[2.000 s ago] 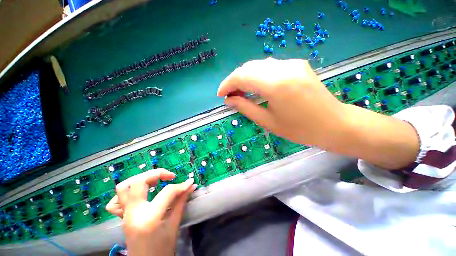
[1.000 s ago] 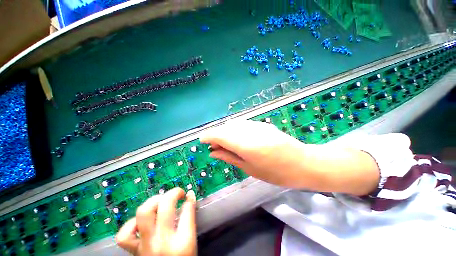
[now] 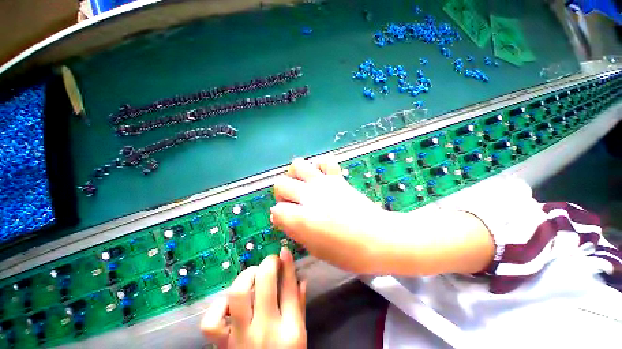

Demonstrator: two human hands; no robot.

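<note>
A long green circuit board panel (image 3: 198,238), dotted with dark, blue and white parts, lies along the near bench edge. My right hand (image 3: 320,204) is over the boards near the middle, fingers curled down at the panel; its fingertips are partly hidden, so I cannot tell what it holds. My left hand (image 3: 262,303) is at the panel's near edge, just below and left of my right hand, with its index fingertip at a board. Whether it holds a part cannot be seen.
Rows of black components (image 3: 215,105) and piles of small blue components (image 3: 392,76) lie on the green mat. A black tray of tiny blue parts (image 3: 26,160) and a tan stick (image 3: 72,90) are left. Clear wire-like parts (image 3: 382,126) lie by the metal rail (image 3: 170,204). Flat green pieces (image 3: 510,41) are far right.
My right hand has come down from above the mat onto the boards. My left hand has shifted right, close to it. The camera view has moved somewhat.
</note>
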